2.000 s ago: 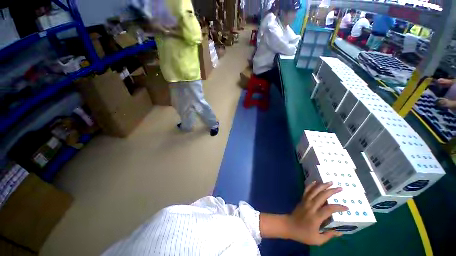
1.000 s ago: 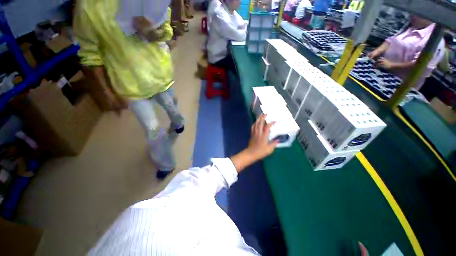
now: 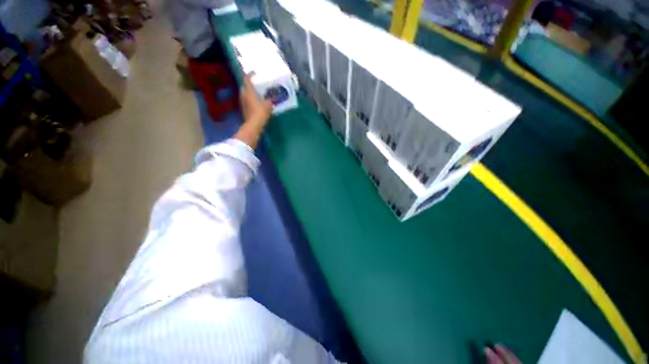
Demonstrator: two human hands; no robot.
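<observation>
My left hand (image 3: 256, 103) is at the near end of a short row of white boxes (image 3: 265, 60) on the green bench. Its fingers lie against the end box, which shows a round dark picture. My right hand (image 3: 502, 355) is mostly cut off by the bottom edge; only blurred fingertips show, so its hold cannot be told. A long row of white boxes (image 3: 409, 75), stacked two high, stands to the right of the short row.
The green bench (image 3: 334, 238) has a curved yellow strip (image 3: 544, 231). A pale sheet-like thing (image 3: 578, 345) is at the bottom right. A red stool (image 3: 215, 89) and a seated person (image 3: 193, 28) are at the upper left. Brown cartons (image 3: 82, 75) stand on the floor, and yellow posts (image 3: 405, 20) rise beyond the boxes.
The view has swung right and down. The short row and my left hand have moved farther up the bench, away from me. The person in yellow has left the view. My right fingertips have appeared.
</observation>
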